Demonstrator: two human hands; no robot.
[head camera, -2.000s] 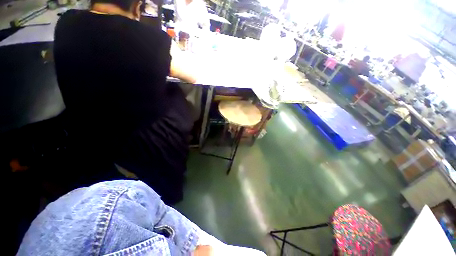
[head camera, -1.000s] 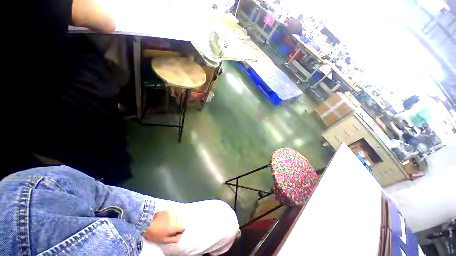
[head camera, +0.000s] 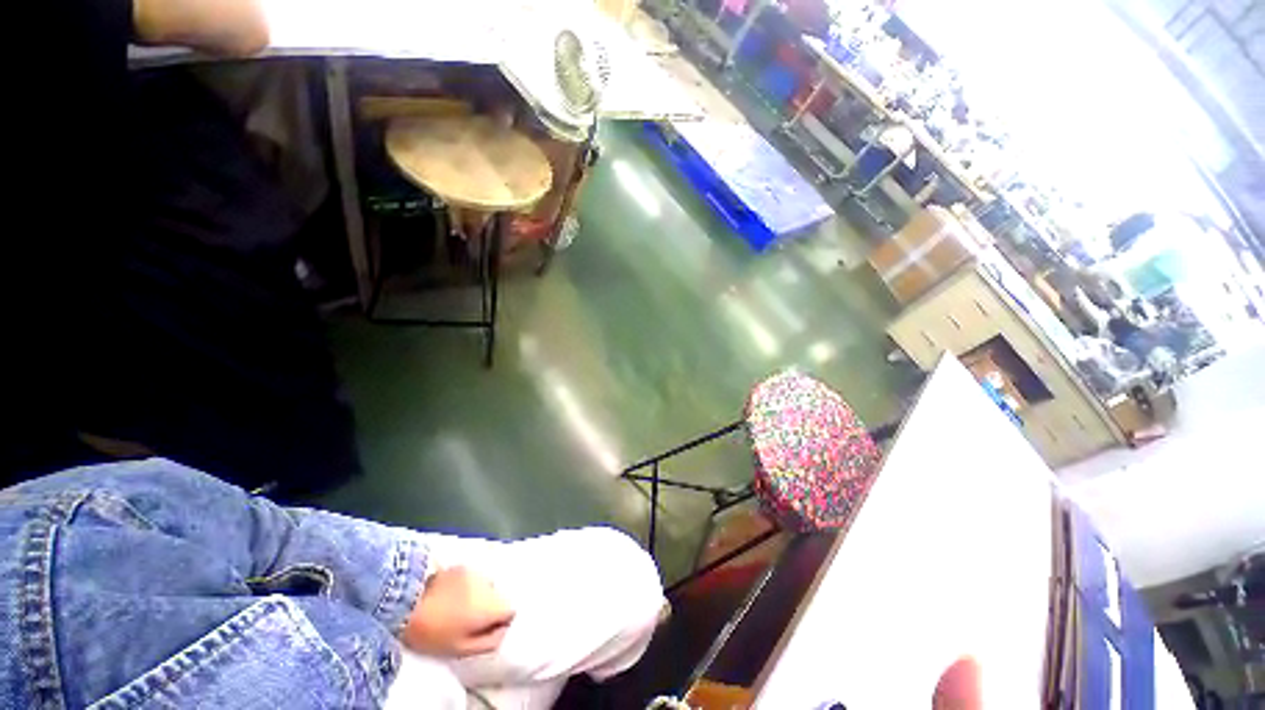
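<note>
My left hand (head camera: 461, 612) comes out of the light blue denim jacket sleeve (head camera: 181, 583) and rests on the white trousers (head camera: 590, 596) at the knee. Its fingers point down and are partly hidden, so I cannot tell how far they are closed; no object shows in it. A fingertip of my right hand (head camera: 957, 685) shows at the bottom edge, over the white top of the near worktable (head camera: 916, 555). The rest of that hand is cut off. Flat blue folders or boxes with white patches (head camera: 1103, 610) lie on the table's right side.
A person in black (head camera: 181, 291) sits close at the left by the far worktable (head camera: 375, 31). A wooden stool (head camera: 469, 162), a fan (head camera: 579, 72), a blue pallet (head camera: 749, 180), a padded floral stool (head camera: 809, 451), a cardboard box (head camera: 923, 257) and a cream cabinet (head camera: 1061, 409) stand ahead.
The view has swung right and down, bringing the near worktable and my left hand on the knee into fuller view. A fingertip of my right hand has appeared at the bottom edge.
</note>
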